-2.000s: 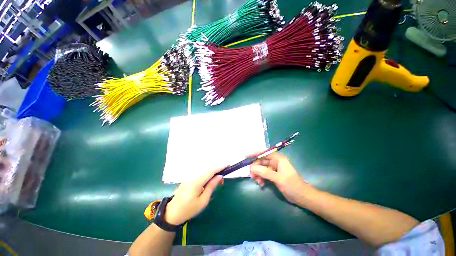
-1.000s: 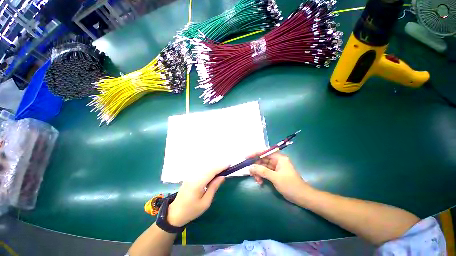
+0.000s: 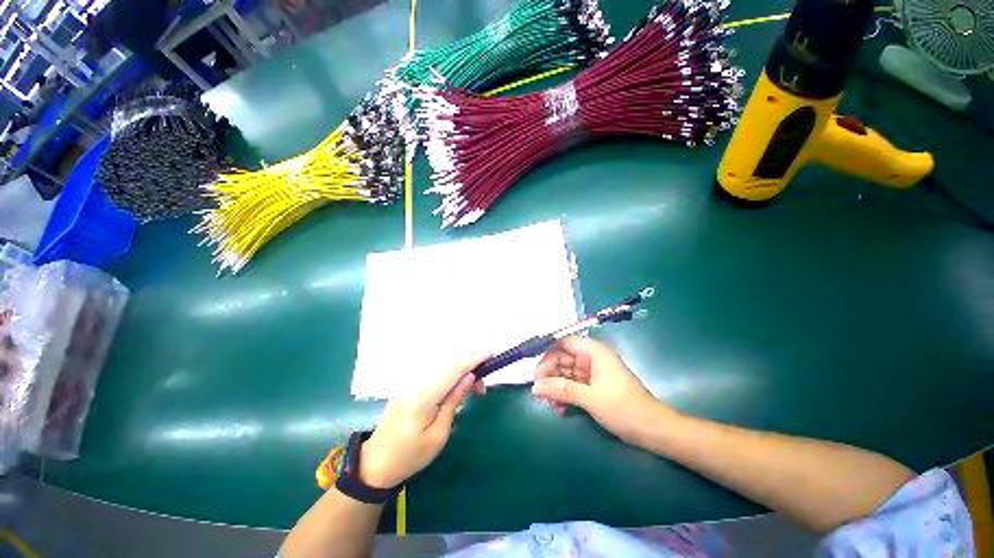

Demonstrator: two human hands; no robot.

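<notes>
My left hand [image 3: 420, 427] grips the black sleeved cable assembly [image 3: 512, 354], which slants up to the right above the record sheets [image 3: 463, 294]. Its small wires with terminals point right. The orange connector [image 3: 328, 468] shows by my left wrist, partly hidden behind the black wristband. My right hand [image 3: 583, 381] is just below the wire end, fingers curled; whether it touches the cable is unclear. The sheets lie on the green mat and look blank white from glare.
Beyond the sheets lie the yellow wire bundle [image 3: 289, 191], maroon wire bundle [image 3: 567, 114] and green wire bundle [image 3: 496, 52]. A heat gun [image 3: 768, 142] and small fan [image 3: 950, 33] stand at right. A black bundle [image 3: 164, 158], blue bin [image 3: 82, 218] and plastic bag [image 3: 65, 354] are at left.
My right hand has shifted slightly left and down from the wires, its fingers more curled. The wire end has shifted slightly. My left hand keeps its hold and has moved slightly left.
</notes>
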